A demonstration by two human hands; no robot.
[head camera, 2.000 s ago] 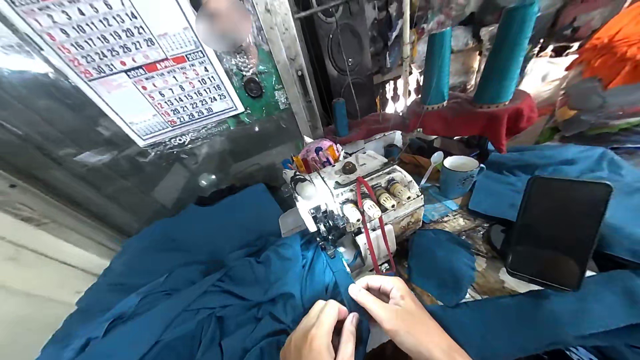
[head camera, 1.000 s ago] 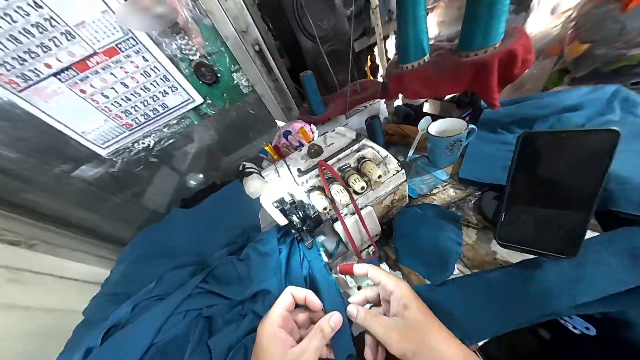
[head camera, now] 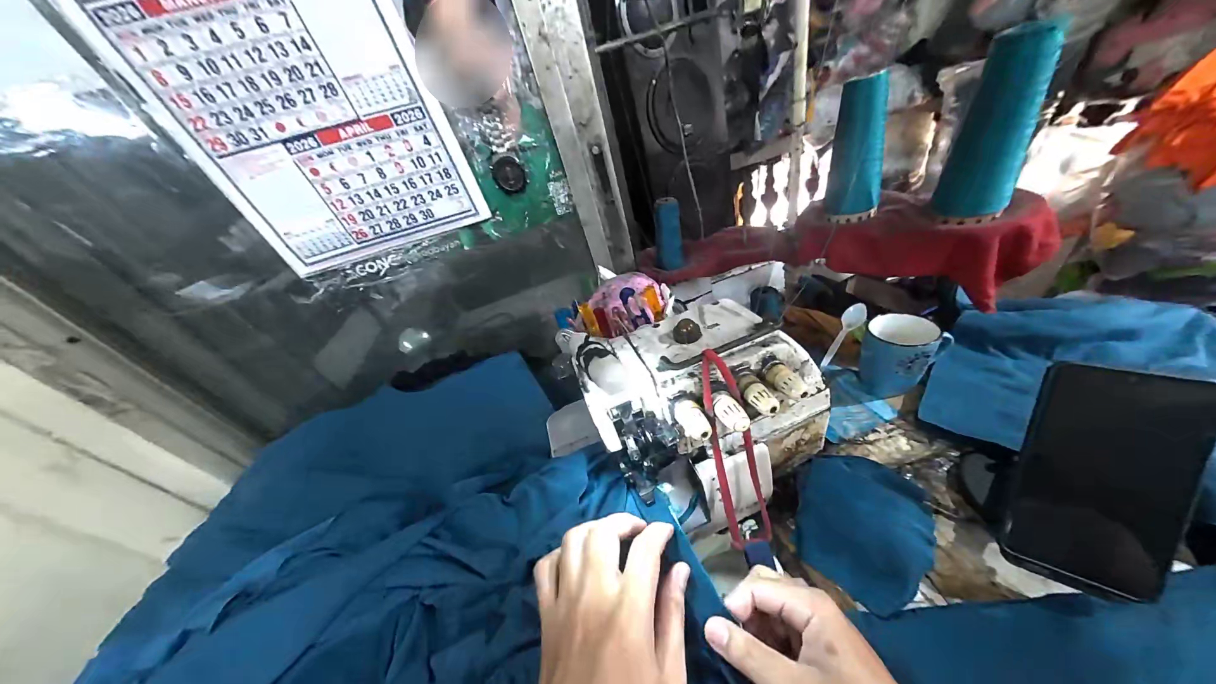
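Observation:
A white overlock sewing machine (head camera: pixel 708 380) with several tension dials stands at the centre, a red cord loop (head camera: pixel 719 465) hanging down its front. Blue fabric (head camera: pixel 380 560) lies in folds to its left, and one edge runs under the presser foot. My left hand (head camera: pixel 613 594) rests on this fabric just below the needle area, fingers bent over it. To its right, my right hand (head camera: pixel 793 632) pinches the fabric's edge between thumb and fingers. Beside the cord's lower end is a dark blue piece (head camera: pixel 758 554), partly hidden by my right hand.
Right of the machine are a round-edged blue cloth piece (head camera: pixel 864 532), a mug (head camera: pixel 898 356), a white spoon (head camera: pixel 844 332) and a black phone (head camera: pixel 1111 480). Teal thread cones (head camera: pixel 1002 119) stand on red cloth (head camera: pixel 950 247) behind. A calendar (head camera: pixel 294 123) hangs at the upper left.
My left hand, curled lower down one second ago, now lies over the fabric nearer the presser foot. The raised forefinger of my right hand has come down to the fabric edge. The view has shifted.

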